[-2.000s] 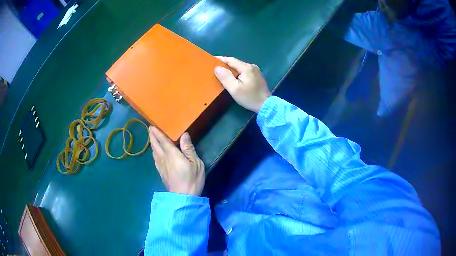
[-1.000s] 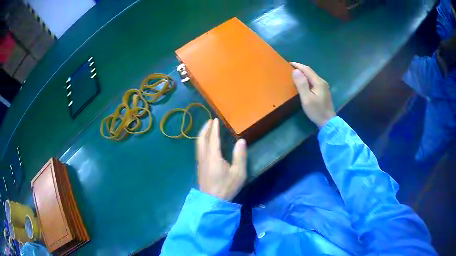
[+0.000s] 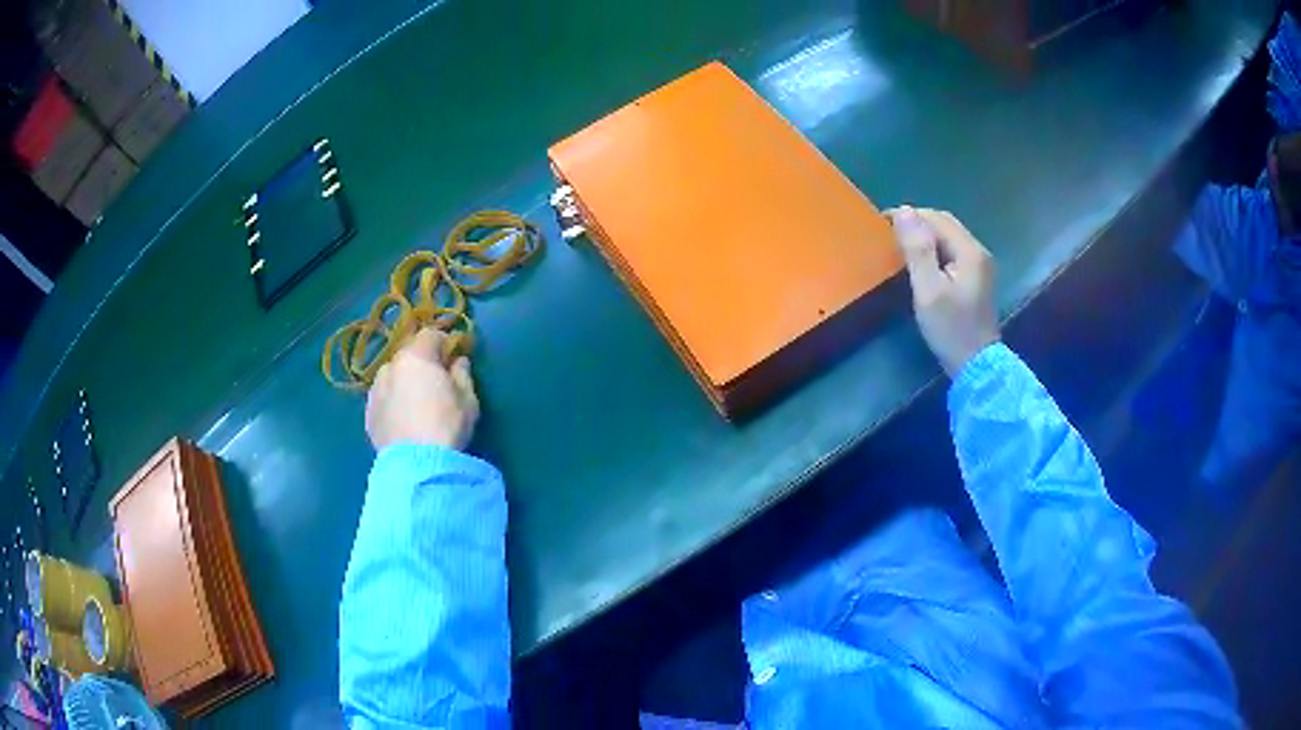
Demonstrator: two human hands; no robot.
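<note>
The orange plate stack [image 3: 728,228] lies on the green bench, plain face up, with small pale tabs at its left short end. My right hand [image 3: 949,278] holds its right corner, thumb at the top edge, other fingers partly hidden. My left hand [image 3: 421,397] is at the near end of a loose pile of tan-yellow rubber bands [image 3: 492,250], its curled fingers closed on some of them. How many it holds is hidden.
A black-bordered panel [image 3: 303,221] lies left of the bands. A second plate stack [image 3: 171,571] stands at the lower left, beside yellow rolls [image 3: 72,613] and a light-blue fan [image 3: 111,706]. Brown blocks [image 3: 985,22] are at the far right. Another person's blue sleeve [image 3: 1227,257] shows at right.
My left hand has left the stack's near corner and moved left to the band pile. The two loose bands beside the stack no longer lie there. My right hand stays at the stack; the view has shifted left.
</note>
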